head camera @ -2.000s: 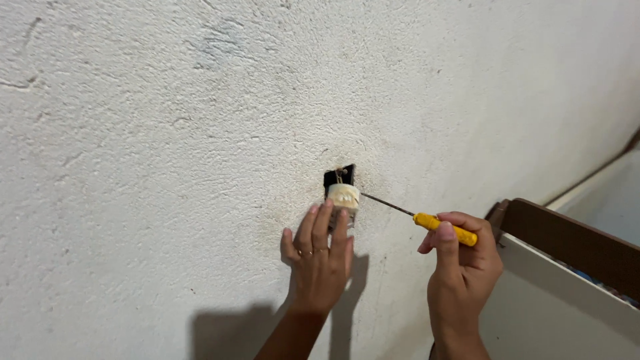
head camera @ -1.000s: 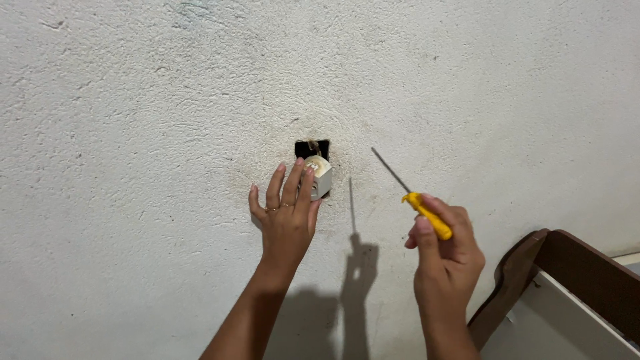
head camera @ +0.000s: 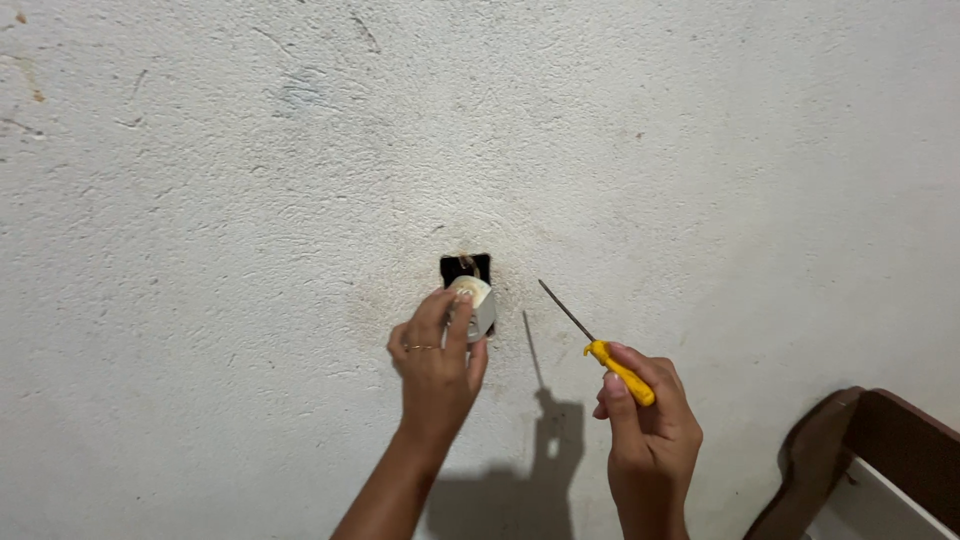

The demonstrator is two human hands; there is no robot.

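Observation:
A white plastic electrical outlet module [head camera: 480, 311] sits tilted in front of a dark wall box opening [head camera: 454, 268], with a bit of wire showing above it. Around the module are the fingers of my left hand [head camera: 442, 352], which wears a thin ring; the thumb is at its lower edge. To the right, my right hand [head camera: 649, 427] grips the yellow handle of a screwdriver [head camera: 619, 373]. The screwdriver's thin metal shaft points up and left, its tip apart from the module and the opening.
Rough white plaster wall [head camera: 225, 225] surrounds the opening, with smudges and scuffs. Shadows of the hands and the screwdriver fall below and right of the opening. A dark brown wooden furniture frame [head camera: 900, 435] with a pale panel stands at the lower right.
Two seconds ago the screwdriver's tip was at the module's right side; now it is clear of it. The module, held by my left hand, has turned and shows its side.

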